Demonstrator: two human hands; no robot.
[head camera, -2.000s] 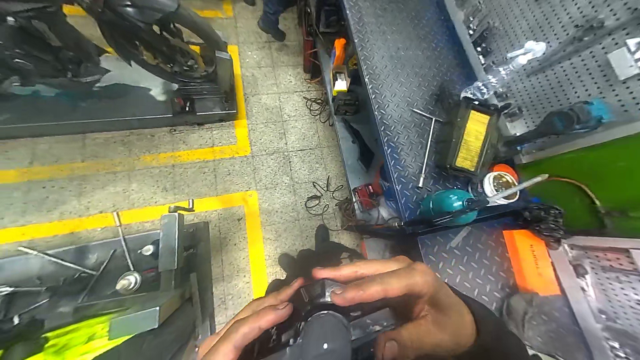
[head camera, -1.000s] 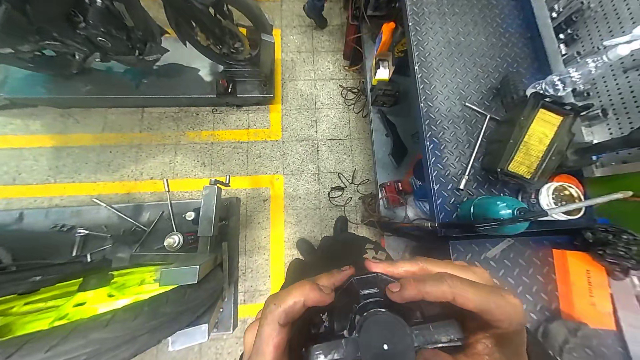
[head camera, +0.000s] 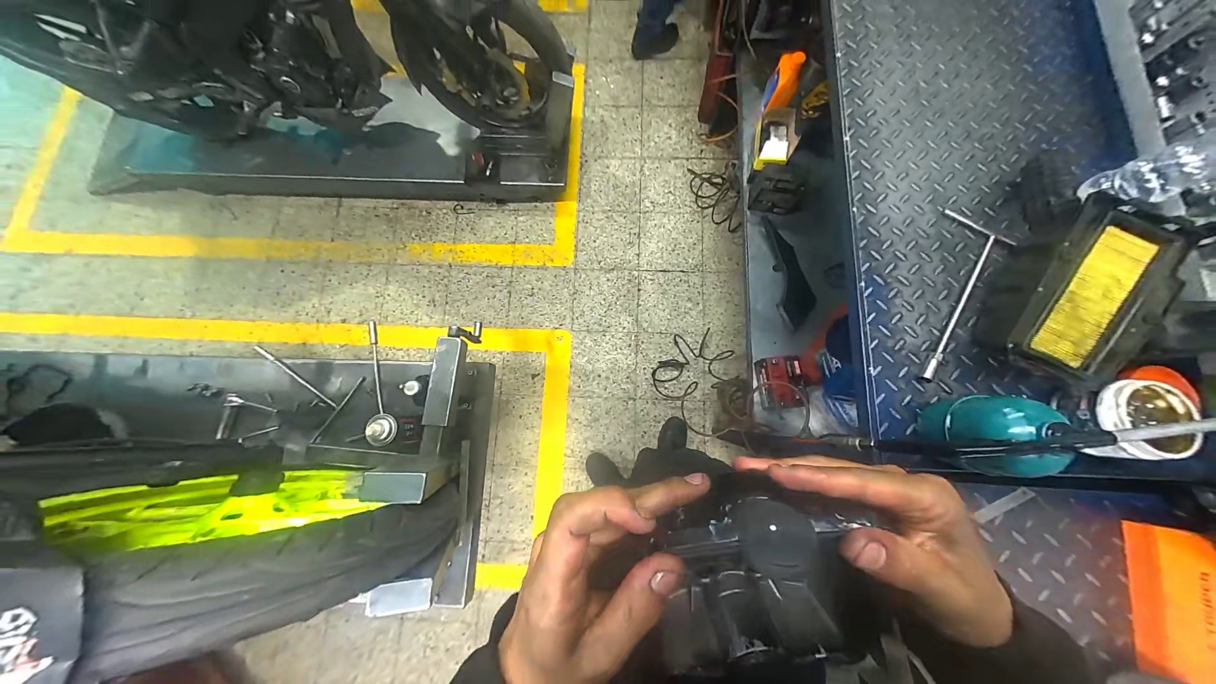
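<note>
Between my two hands, low in the head view, is a black plastic part (head camera: 731, 589) with a round dark disc on top. It is blurred, and I cannot tell what it is. My left hand (head camera: 594, 579) lies along its left side, thumb and fingers bent around the edge. Along the right side my right hand (head camera: 912, 541) rests with long fingers over the far edge and the thumb on the near side. To the right, on a diamond-plate bench (head camera: 931, 123), lie a T-handle wrench (head camera: 964, 299), an air filter (head camera: 1092, 294) in a black frame and a teal bottle (head camera: 997, 432).
A motorcycle (head camera: 285, 76) stands on a lift (head camera: 313, 176) at the upper left. Tools lie on a nearer lift (head camera: 214, 366), beside a wheel with a bright yellow-green rim (head camera: 209, 508). A white tub (head camera: 1145, 413) and an orange box (head camera: 1168, 594) are at right; a cable (head camera: 679, 370) crosses the floor.
My left hand's fingers and thumb have spread further along the part's left side. The right thumb has come into plain sight on the part. The view has shifted slightly.
</note>
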